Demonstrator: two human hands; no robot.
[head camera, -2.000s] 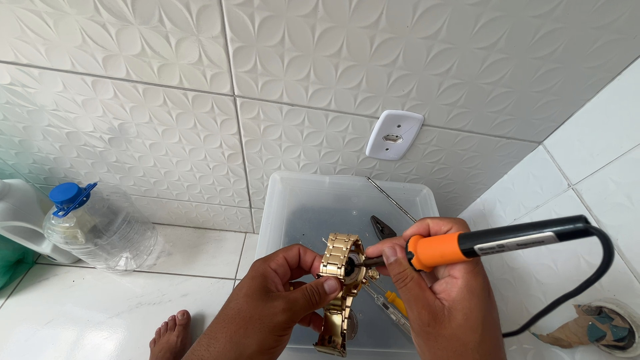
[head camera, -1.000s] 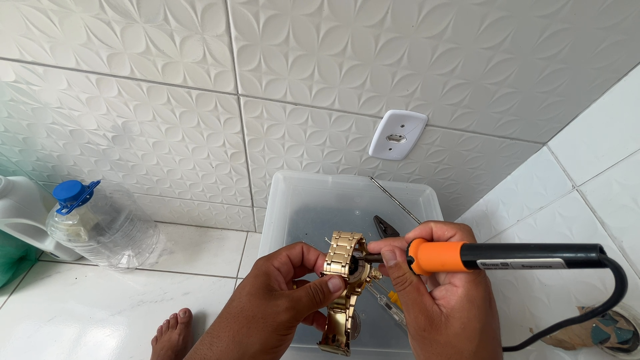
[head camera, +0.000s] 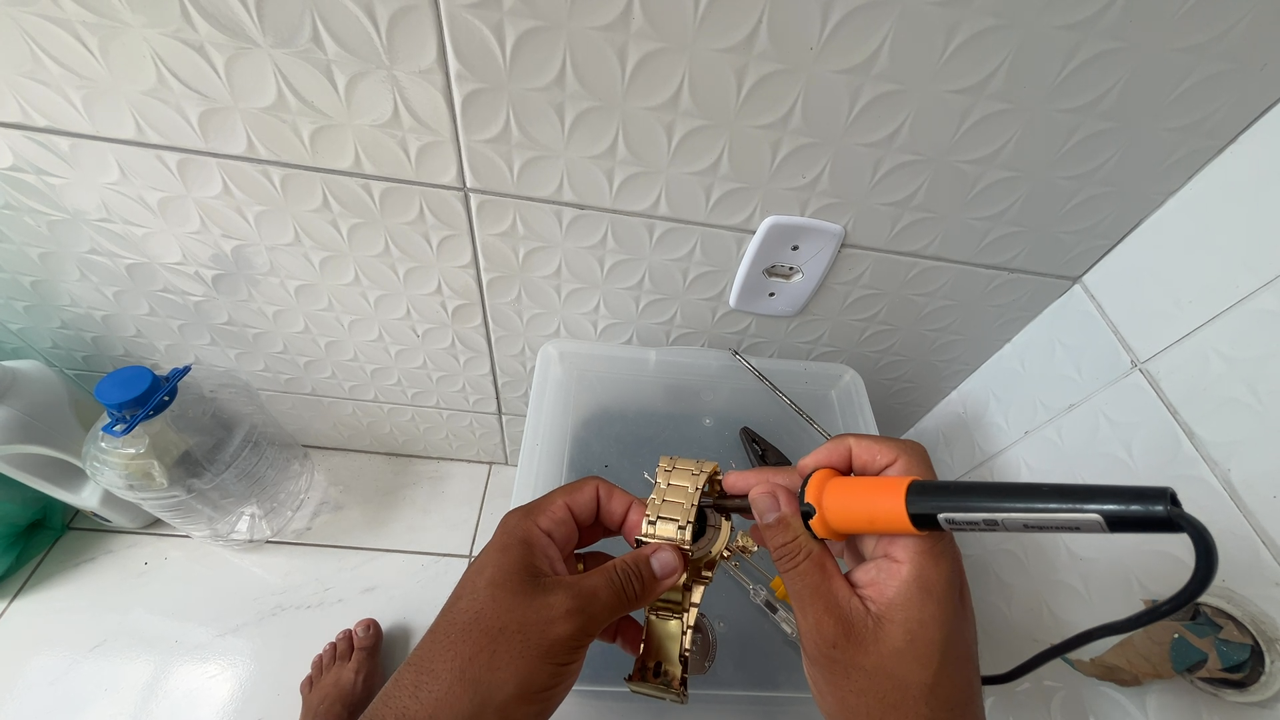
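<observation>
Between its thumb and fingers, my left hand (head camera: 590, 580) grips a gold-coloured metal wristwatch (head camera: 683, 500) by its link bracelet, with the clasp end hanging down. My right hand (head camera: 870, 570) holds a soldering iron (head camera: 950, 505) with an orange collar and black handle, its metal shaft pointing left to the watch case. The iron's tip is hidden behind the bracelet, so contact cannot be told. Below the hands, a round metal disc (head camera: 703, 643), a clear-handled screwdriver (head camera: 770, 603) and black-jawed pliers (head camera: 763, 448) lie on the translucent plastic box (head camera: 548, 420).
A thin metal rod (head camera: 780, 393) lies across the box's far part. A wall socket (head camera: 787, 266) is above it. At left stand a clear plastic bottle (head camera: 200, 460) with a blue cap and a white jug (head camera: 40, 440). The iron's black cord (head camera: 1100, 630) curves down right, near a round floor opening (head camera: 1225, 645). A bare foot (head camera: 343, 670) is at lower left.
</observation>
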